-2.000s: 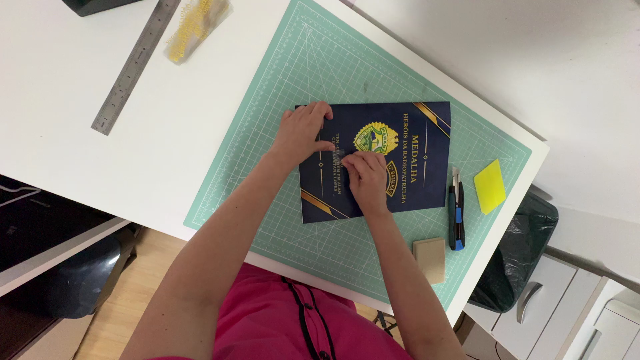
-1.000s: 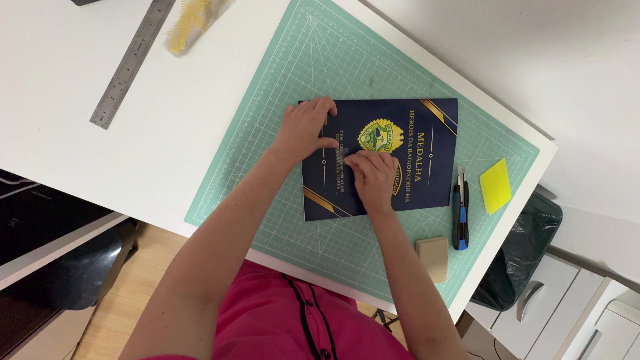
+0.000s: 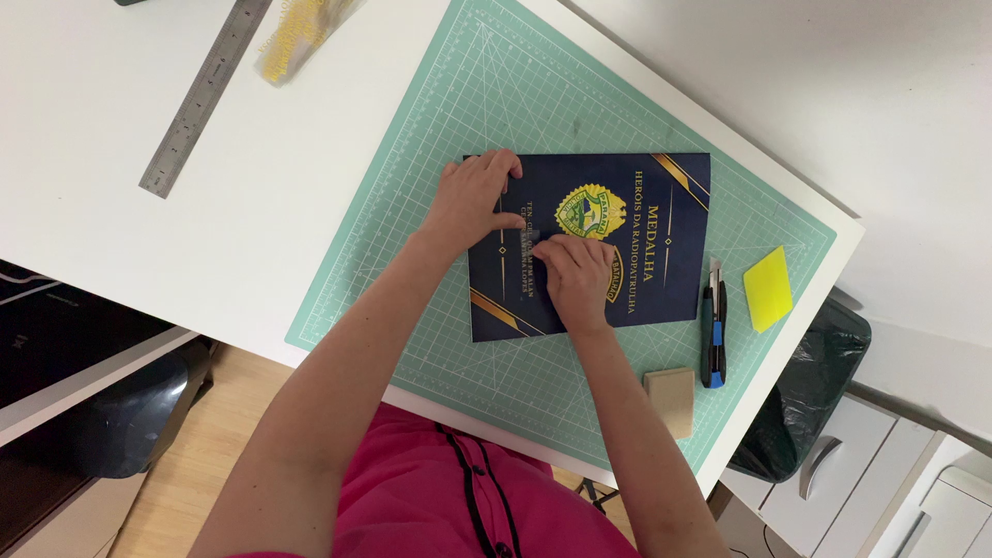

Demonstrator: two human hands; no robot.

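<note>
A dark blue printed folder or cover (image 3: pixel 674 232), with gold lettering and a green and yellow crest, lies flat on the green cutting mat (image 3: pixel 434 364). My left hand (image 3: pixel 474 198) rests on its upper left part, fingers spread along the edge and thumb on the cover. My right hand (image 3: pixel 577 271) is on the cover's middle, thumb and fingertips together at a small clear piece, seemingly film or tape, beside the smaller lettering. Whether the fingertips pinch it is hard to see. A snap-off utility knife (image 3: pixel 714 333) with its blade showing lies right of the cover.
On the mat's right side are a yellow plastic card or scraper (image 3: pixel 769 290) and a beige block (image 3: pixel 671 401), partly behind my right forearm. A steel ruler (image 3: pixel 203 105) and clear film with yellow lettering (image 3: pixel 298 39) lie at the upper left. A lined bin (image 3: pixel 806 387) stands beyond the table's right edge.
</note>
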